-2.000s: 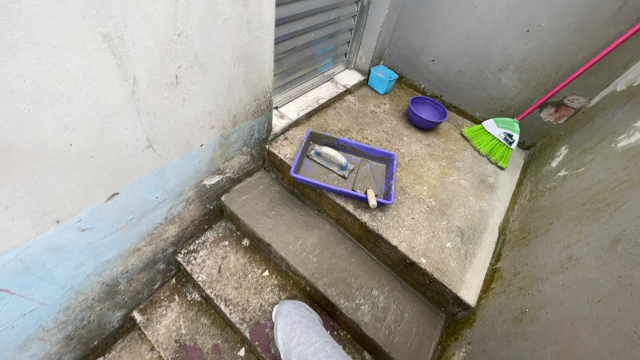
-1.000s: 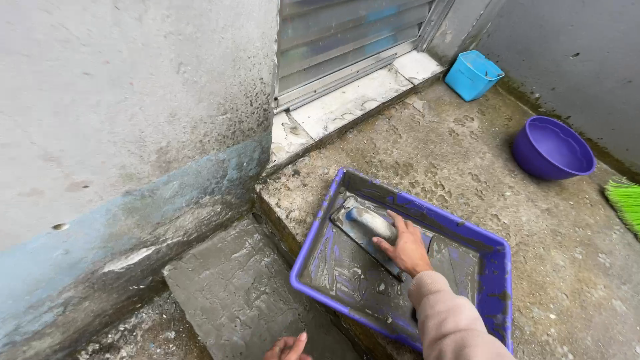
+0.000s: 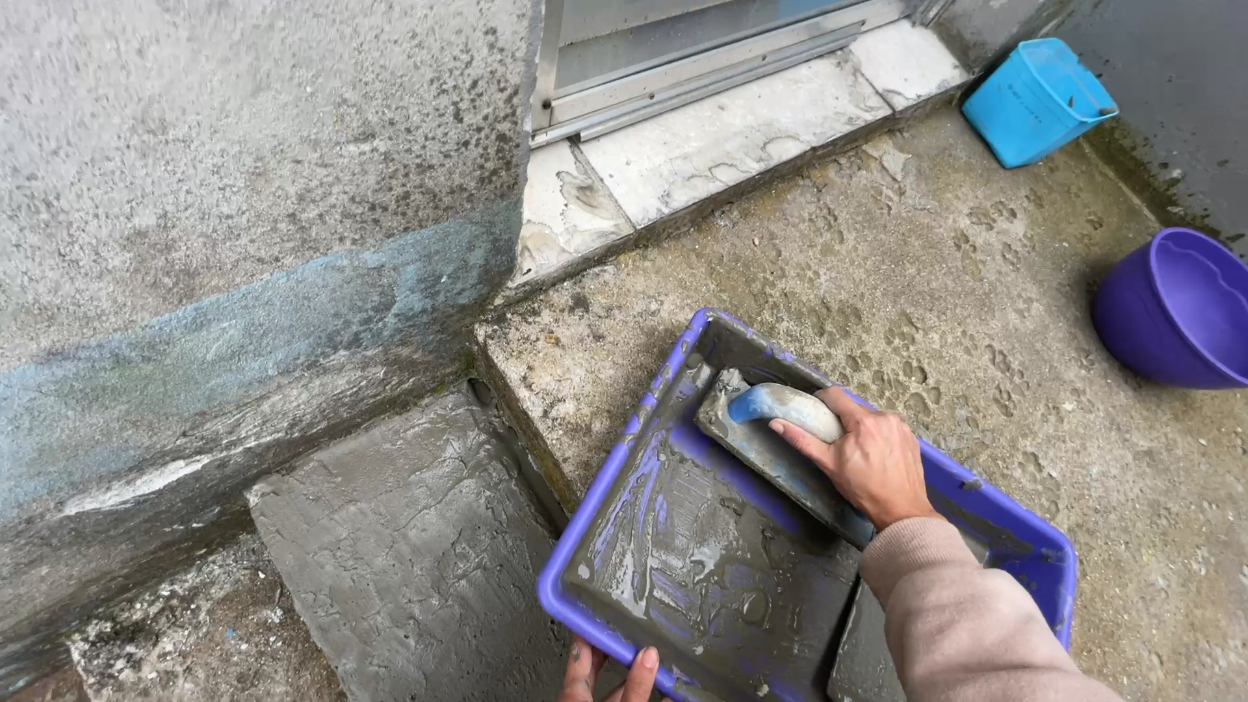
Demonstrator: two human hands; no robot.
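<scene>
My right hand [image 3: 868,456] grips the handle of a plastering float [image 3: 780,468], whose blade lies tilted inside the purple plastic tray [image 3: 606,517] against its far side. Wet grey mortar [image 3: 682,575] coats the tray's bottom in a thin, smeared layer. At the bottom edge, the fingers of my left hand [image 3: 609,678] touch the tray's near rim; the rest of that hand is out of view. Partly behind my right forearm lies the flat blade of a trowel [image 3: 863,643]; its handle is hidden. Fresh mortar covers the step [image 3: 419,556] left of the tray.
The tray rests on a rough concrete landing [image 3: 877,292]. A light-blue plastic container [image 3: 1038,102] and a purple bowl [image 3: 1180,310] stand at the right. A stained wall [image 3: 263,195] rises at the left, beside a metal door [image 3: 682,58] with a tiled sill [image 3: 731,127].
Two seconds ago no hand was in view, and float and trowel lay in the tray. My right hand has since taken the float; my left hand has come to the tray's rim. The view has moved closer.
</scene>
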